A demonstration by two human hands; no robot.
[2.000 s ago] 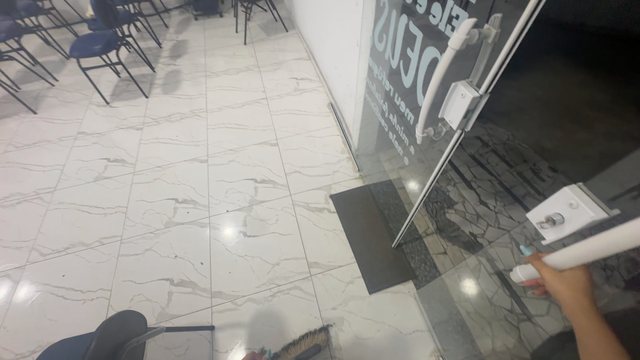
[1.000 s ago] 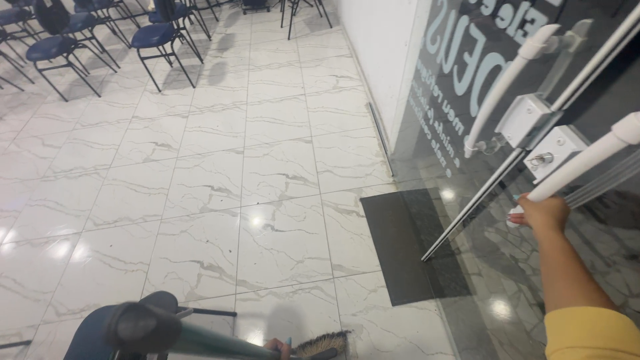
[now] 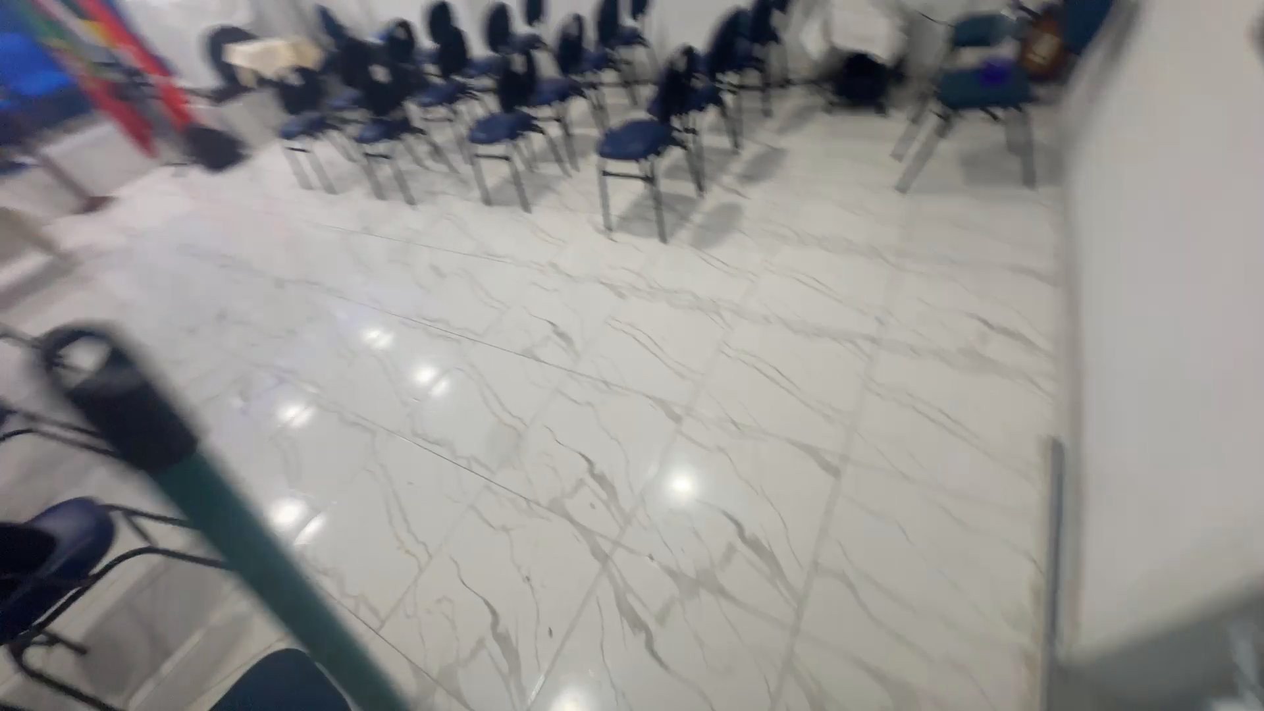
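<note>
A green broom handle (image 3: pixel 267 553) with a black end cap (image 3: pixel 133 400) slants from the left side down to the bottom edge, close to the camera. Its lower part and bristles are out of frame. Neither my left hand nor my right hand shows in this view. Beneath the handle spreads a glossy white floor of marble-patterned tiles (image 3: pixel 612 395), with a few small dark specks (image 3: pixel 550 632) on it.
Rows of blue chairs (image 3: pixel 637 140) stand across the back, and a greenish chair (image 3: pixel 983 89) is at the back right. Another blue chair (image 3: pixel 74 543) is at the left. A white wall (image 3: pixel 1165 296) bounds the right side.
The view has swung left, away from the glass door. A second ago my right hand was on its white handle and my left hand was low on the broom; both are now out of frame.
</note>
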